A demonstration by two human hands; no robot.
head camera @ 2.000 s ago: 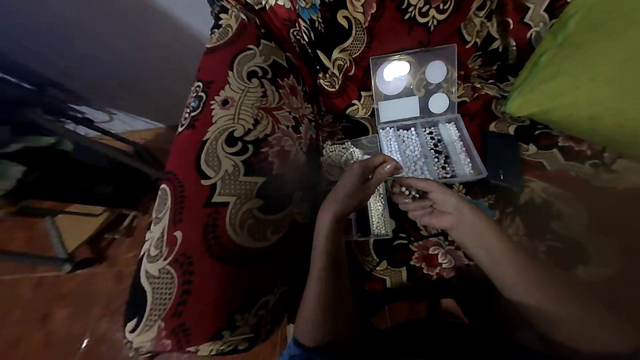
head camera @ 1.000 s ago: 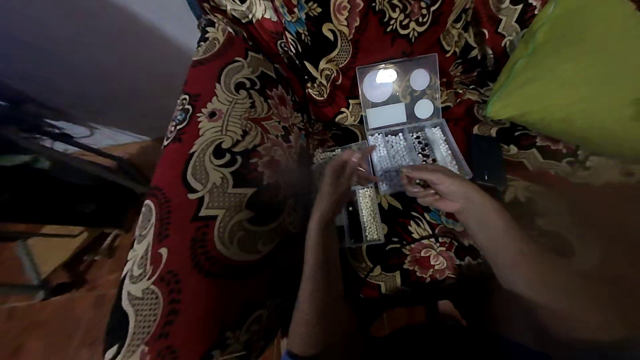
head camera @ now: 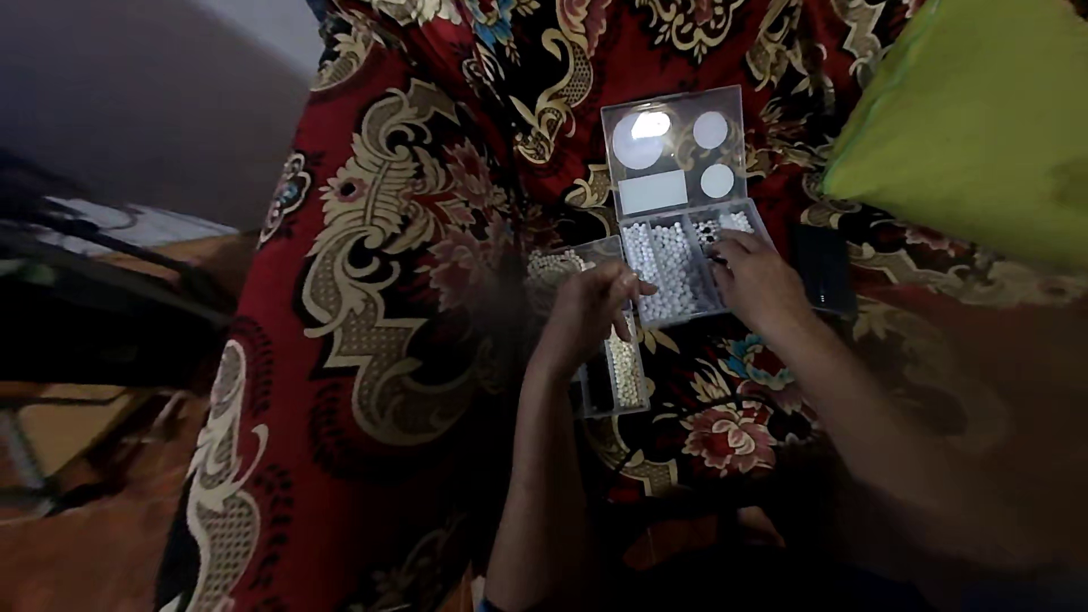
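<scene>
A clear plastic compartment box (head camera: 699, 319) stands with its lid (head camera: 671, 161) raised, showing white stickers. White beads (head camera: 676, 263) fill its left sections, and black and white beads (head camera: 707, 231) lie in a section farther right. My right hand (head camera: 752, 276) reaches into the right part of this box, fingertips at the beads; whether it pinches one is hidden. My left hand (head camera: 595, 310), fingers bent, is over a second clear box (head camera: 642, 395) with cream beads (head camera: 626, 370). Whether something thin is between its thumb and finger cannot be told.
Both boxes rest on a red and black cloth (head camera: 382, 255) with a floral pattern. A dark flat object (head camera: 823, 268) lies to the right of the open-lidded box. A green cushion (head camera: 977, 136) is at the upper right. Dark furniture (head camera: 93, 323) stands at the left.
My right hand has moved from in front of the lidded box, near my left hand, up into its right compartments. The two hands are now farther apart.
</scene>
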